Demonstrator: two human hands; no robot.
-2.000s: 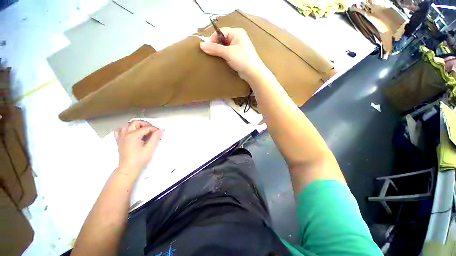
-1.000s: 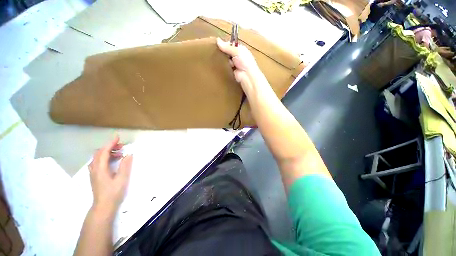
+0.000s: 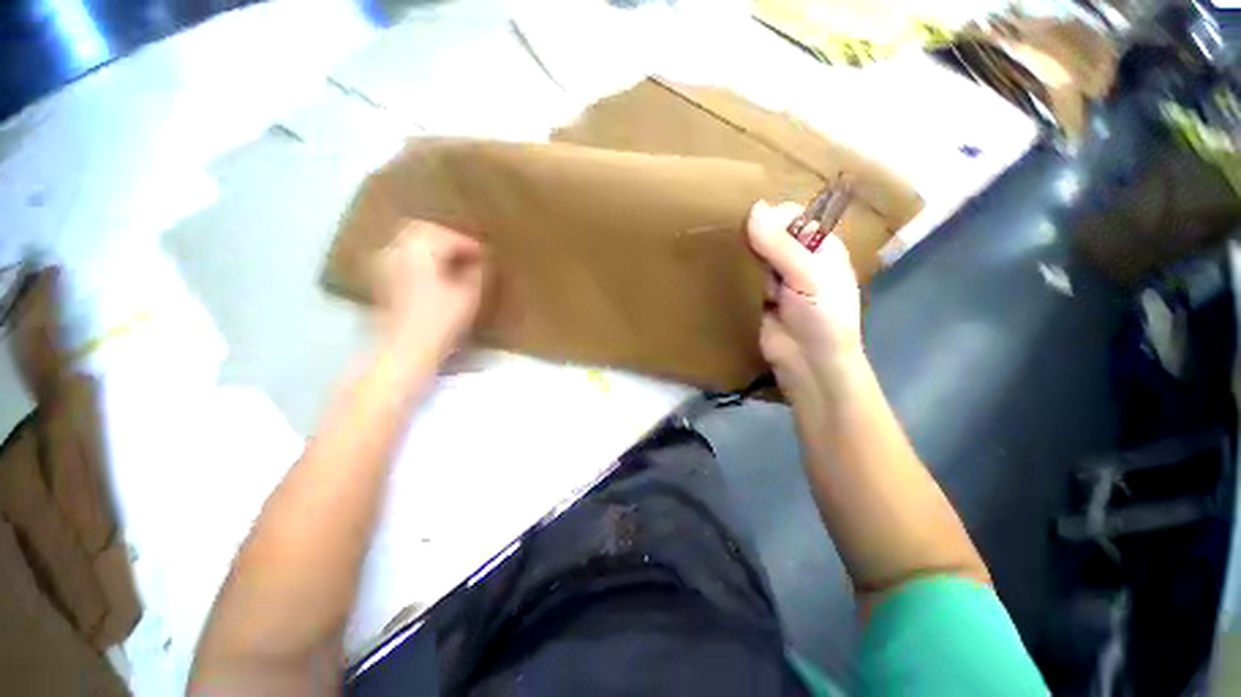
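Observation:
A brown garment panel (image 3: 599, 259) lies across the front of the table, blurred by motion, its right end near the table edge. My right hand (image 3: 806, 293) holds the panel's right end between thumb and fingers. Small dark and reddish thread snips (image 3: 822, 214) stick up from the same hand. My left hand (image 3: 433, 289) is over the panel's left part, fingers curled and blurred; whether it grips the cloth cannot be told. A fine pale thread shows on the panel near my right hand.
More brown panels (image 3: 667, 120) lie behind the working piece. Pale grey sheets (image 3: 259, 232) lie under and left of it. Brown stacks (image 3: 61, 504) are at the far left. Yellow-green pieces (image 3: 851, 30) lie at the back. The dark floor (image 3: 953, 354) is right of the table edge.
The panel and my right hand have shifted right in view. My left hand has moved up from the table onto the panel's left part. The whole view has shifted and blurred.

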